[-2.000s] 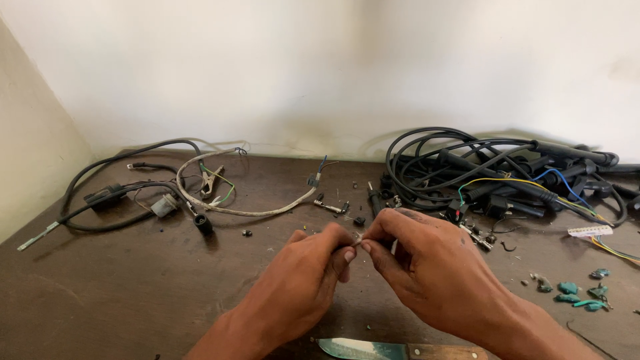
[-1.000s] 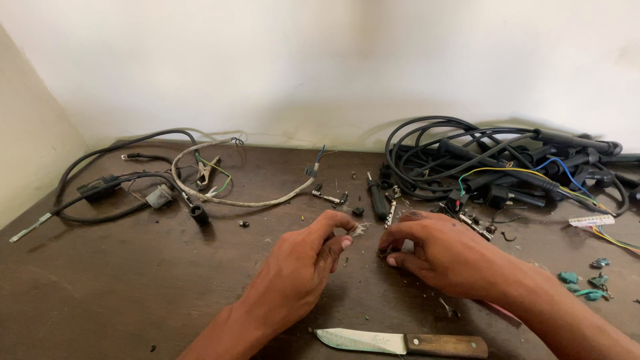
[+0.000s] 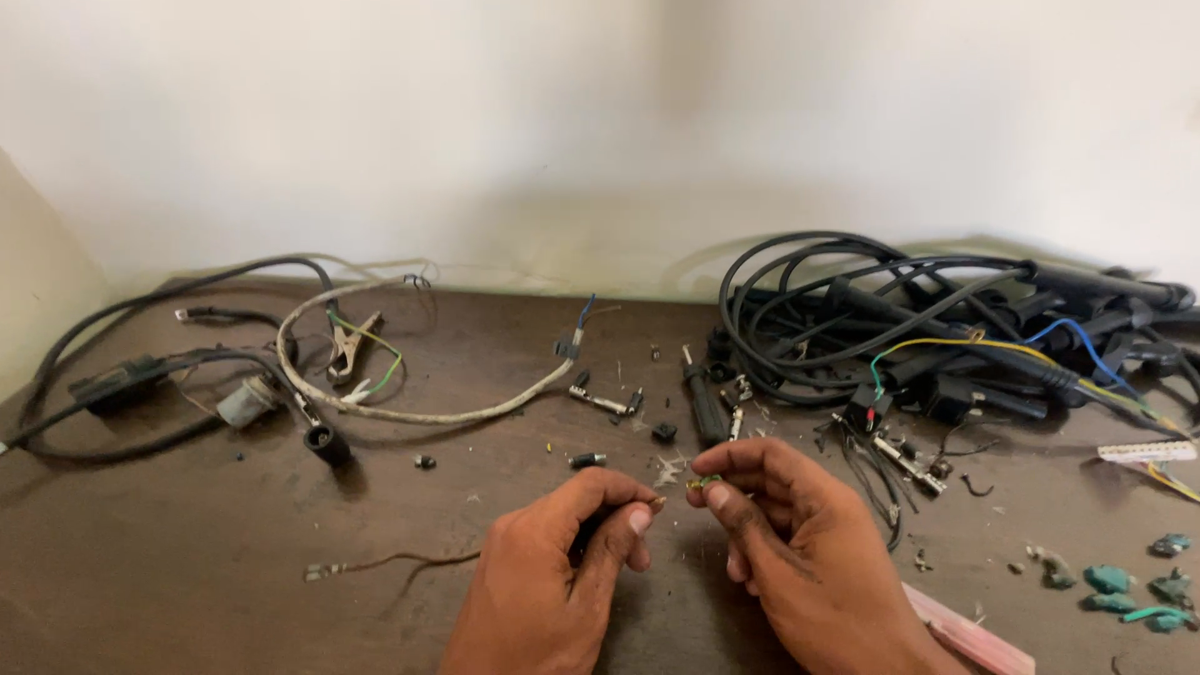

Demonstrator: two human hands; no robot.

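Observation:
Between thumb and forefinger my left hand [image 3: 572,553] pinches the end of a thin brown wire [image 3: 412,559], whose other end, with a metal terminal [image 3: 323,570], trails to the left over the table. My right hand [image 3: 797,544] pinches a small brass-coloured and green piece [image 3: 705,482], perhaps a terminal. The two fingertips are close but apart. Beyond them lie pale wire scraps [image 3: 668,469], a small black connector [image 3: 588,460] and a black-handled screwdriver [image 3: 701,403]. A pink translucent object [image 3: 975,633] is partly covered by my right forearm.
A tangle of black cables [image 3: 844,309] fills the back right. At the left lie a looped whitish cable [image 3: 450,414], a metal crocodile clip [image 3: 349,349] and a black socket [image 3: 326,444]. Green-blue lumps [image 3: 1109,578] and a white terminal strip [image 3: 1148,452] are at the right.
The knife seen at the near edge earlier is out of view. The brown wire now shows in my left hand, and the brass-and-green piece shows in my right fingers.

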